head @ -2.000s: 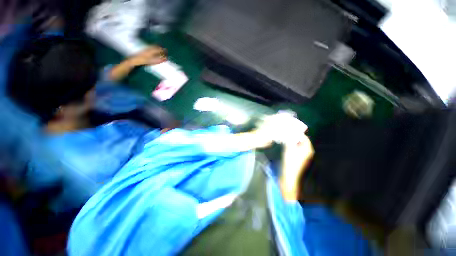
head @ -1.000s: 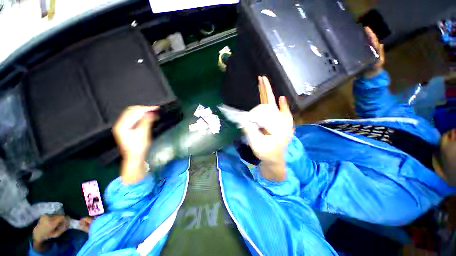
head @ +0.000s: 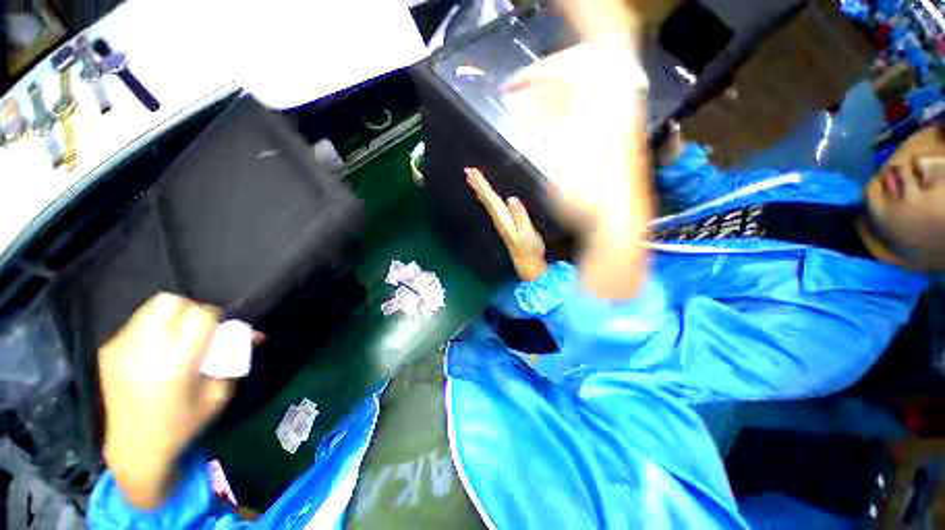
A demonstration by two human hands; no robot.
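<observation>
My left hand [head: 155, 383] is at the left, over the near edge of a black tray [head: 249, 197], its fingers closed on a small white label [head: 228, 349]. My right hand [head: 596, 135] is blurred and raised over the tray with glossy film-wrapped units [head: 497, 67] at upper right; whether it holds anything cannot be told. A loose pile of white labels [head: 414, 290] lies on the green bench [head: 363, 357] between the trays. A smaller bunch of labels [head: 296, 424] lies nearer me.
A neighbour in a blue smock [head: 767, 331] sits at right, one hand [head: 508, 223] beside the right tray. Watch-like items with straps [head: 124, 75] lie on the white upper surface [head: 280, 41]. A yellowish roll [head: 418, 163] is at the bench's far side. Part of a pink phone [head: 220, 479] shows lower left.
My left hand has moved left and nearer, a white label now showing in it. My right hand has risen over the right tray. A second bunch of labels has come into view.
</observation>
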